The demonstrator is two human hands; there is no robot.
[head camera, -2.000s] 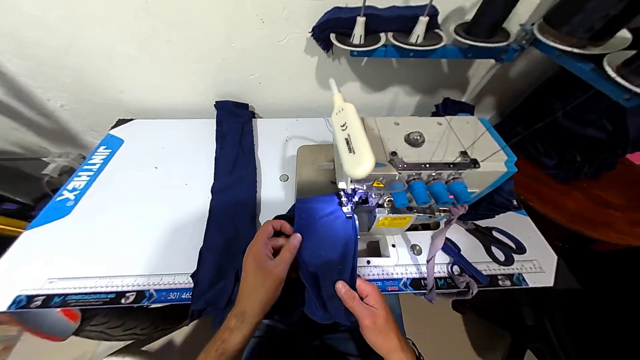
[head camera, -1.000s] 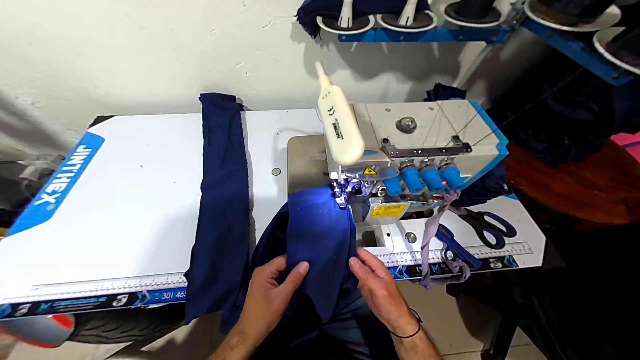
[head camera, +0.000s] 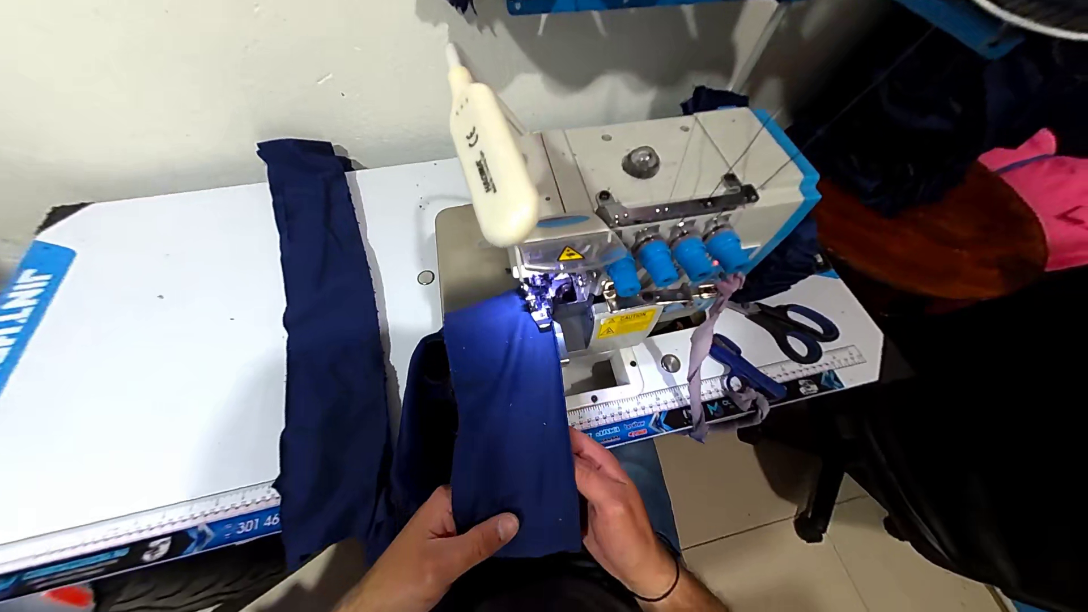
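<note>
A navy fabric panel [head camera: 514, 425] runs from the lit needle and presser foot area of an overlock sewing machine [head camera: 663, 187] down over the table's front edge. My left hand [head camera: 450, 544] grips its lower left side, thumb on top and fingers beneath. At its right edge is my right hand [head camera: 612, 510], the fingers partly behind the cloth and the thumb hidden; it wears a thin dark band. More navy cloth hangs behind the panel on the left. A long navy fabric strip [head camera: 327, 340] lies front to back across the white table, left of the machine.
Black-handled scissors [head camera: 795, 327] and a blue-handled tool [head camera: 748, 370] lie right of the machine, beside a hanging mauve strip [head camera: 701, 365]. A cream lamp [head camera: 497, 170] stands over the needle area. A measuring tape [head camera: 629, 408] follows the table's front edge. Pink fabric [head camera: 1050, 195] is at the right.
Both hands have moved down along the panel, toward its lower end. The panel now hangs straighter and flatter from the presser foot. The view has moved closer to the table.
</note>
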